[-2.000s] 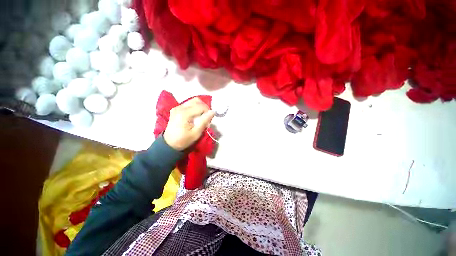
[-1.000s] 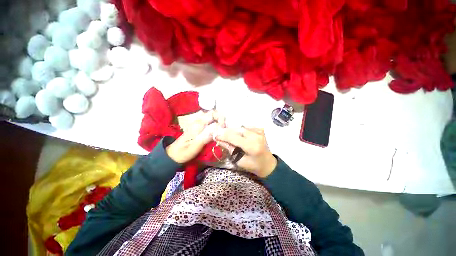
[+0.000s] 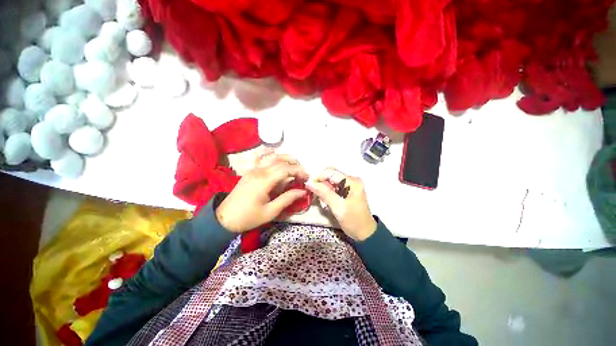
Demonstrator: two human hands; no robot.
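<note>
A red plush piece point(image 3: 196, 159) lies at the table's front edge, with a white pom-pom point(image 3: 271, 130) at the end of its upper arm. My left hand point(image 3: 263, 194) is shut on the red plush piece, with a red end showing between its fingers. My right hand point(image 3: 343, 203) is close beside it, its fingertips pinched together at the red end. A dark small object, maybe snips point(image 3: 343, 186), is held in my right hand. A needle is too small to make out.
A heap of red plush pieces point(image 3: 365, 61) spans the far side. White pom-poms point(image 3: 94, 76) lie at left. A phone point(image 3: 422, 151) and a small metallic gadget point(image 3: 375, 147) lie right of centre. A yellow sack point(image 3: 64, 236) is at lower left.
Two seconds ago only my left hand showed, on the red piece. My right hand has since come in and met it. The whole view has shifted, moving the table things leftward and up.
</note>
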